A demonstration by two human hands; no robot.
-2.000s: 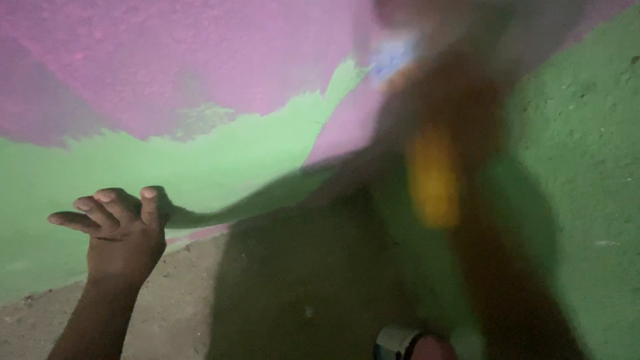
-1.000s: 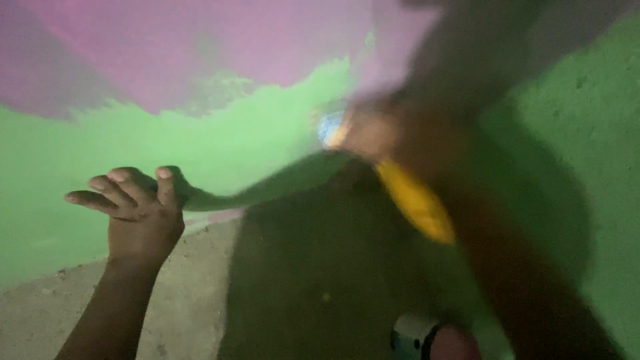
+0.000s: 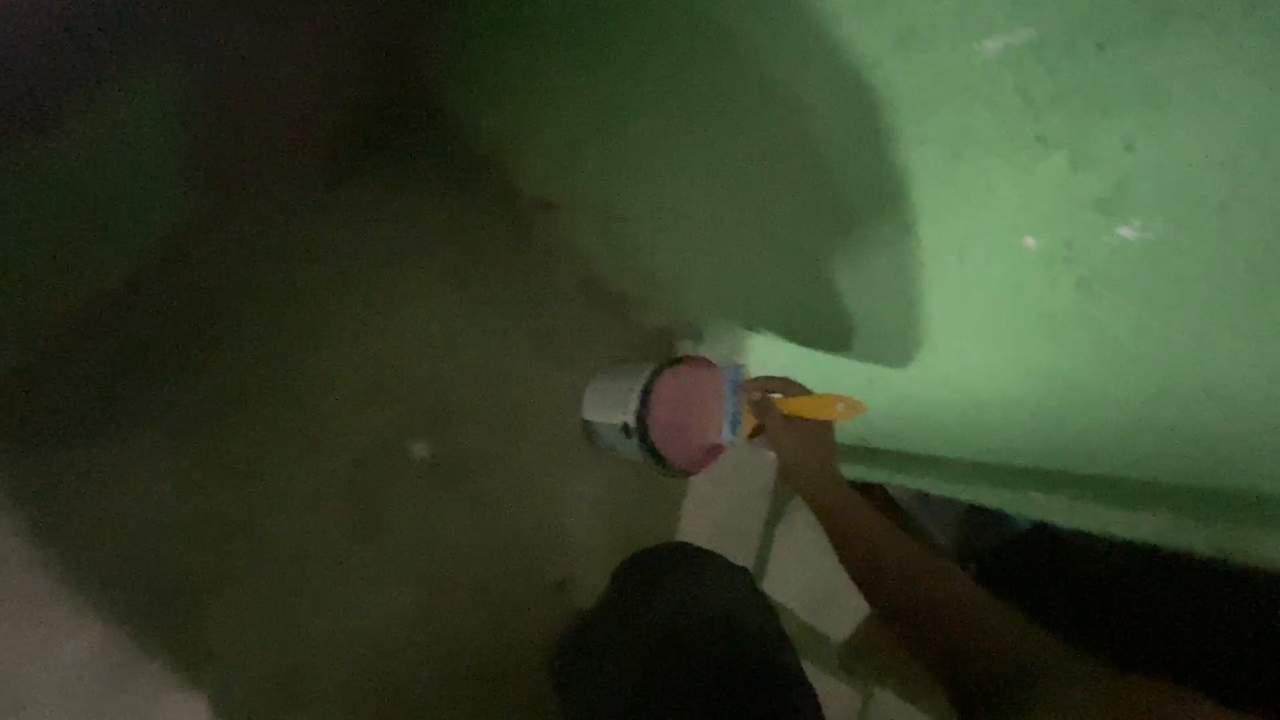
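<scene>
My right hand (image 3: 798, 430) grips a paintbrush with a yellow handle (image 3: 825, 406), close to its ferrule. The brush head lies over the near rim of a small paint can (image 3: 612, 410), against the pink paint (image 3: 685, 415) that fills its mouth. Whether the bristles are dipped in the paint cannot be told. The can has a light side with a dark band and stands on the shaded floor beside the foot of the green wall. My left hand is out of view.
A green painted wall (image 3: 1060, 200) with small pale marks rises at the right. Light tiles (image 3: 725, 515) border the floor (image 3: 400, 500) beside the can. A dark rounded shape (image 3: 690, 630), perhaps my knee, is at the bottom. My shadow covers much of the floor and wall.
My right hand has moved with the brush from the pink and green wall down to the paint can. My left hand has left the view, which has swung toward the can.
</scene>
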